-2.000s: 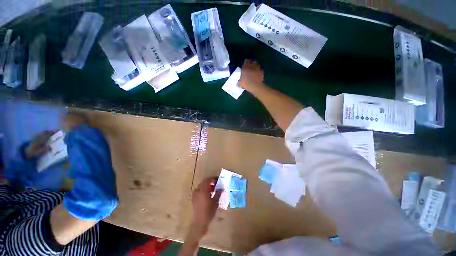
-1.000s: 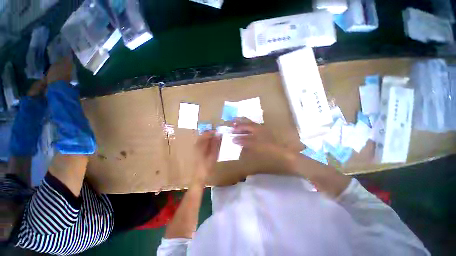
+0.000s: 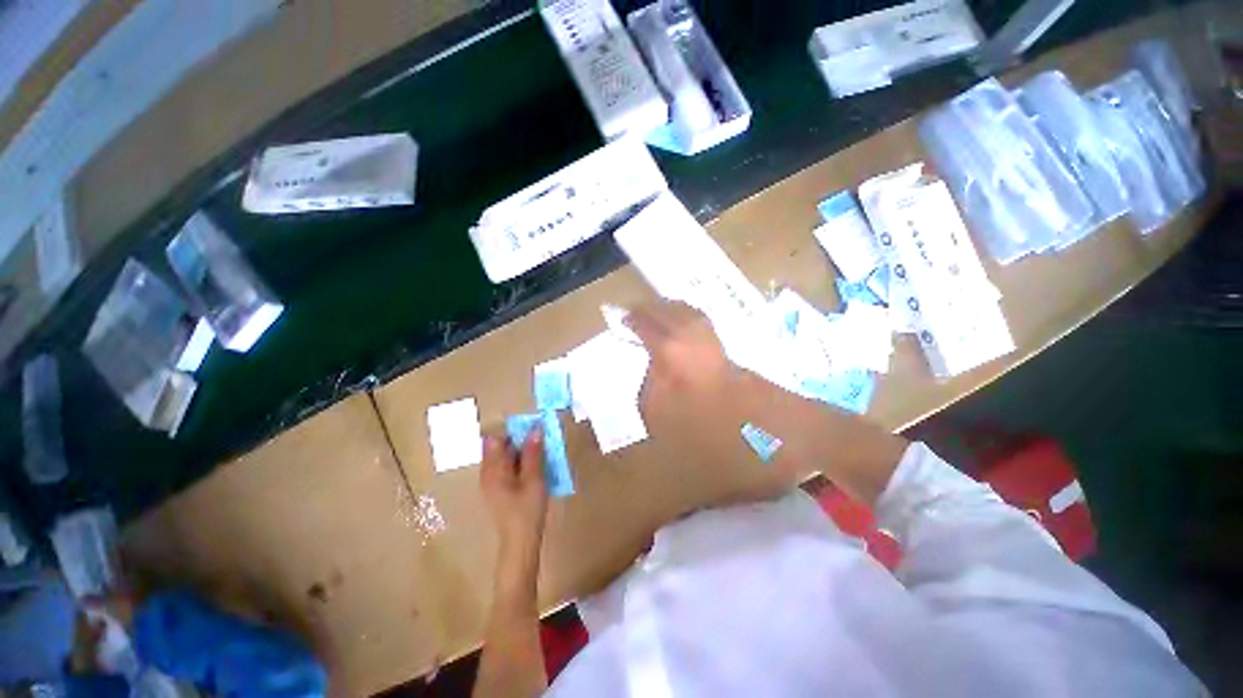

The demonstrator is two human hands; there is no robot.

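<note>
My left hand point(image 3: 514, 471) is over the bench with its fingertips on a blue sachet point(image 3: 556, 457); whether it grips it is unclear. My right hand point(image 3: 682, 357) is over white leaflets point(image 3: 609, 391); its fingertips touch a white paper near the belt edge, and its grip is blurred. Another blue sachet point(image 3: 552, 385) lies between the hands, partly against the leaflets. A single white leaflet point(image 3: 454, 435) lies flat left of my left hand. More leaflets and sachets lie in a pile point(image 3: 848, 348) right of my right hand.
The cardboard-covered bench point(image 3: 477, 545) borders the green belt point(image 3: 355, 286). White cartons point(image 3: 573, 205) and blister trays point(image 3: 688, 75) sit on the belt. A white carton point(image 3: 941, 273) and overlapping clear trays point(image 3: 1022, 171) lie on the bench at right. A person's blue sleeve point(image 3: 225, 648) shows lower left.
The view has turned and shifted right. My hands, close together before, are now apart, the left over a blue sachet and the right over leaflets. The cartons and trays show in different places.
</note>
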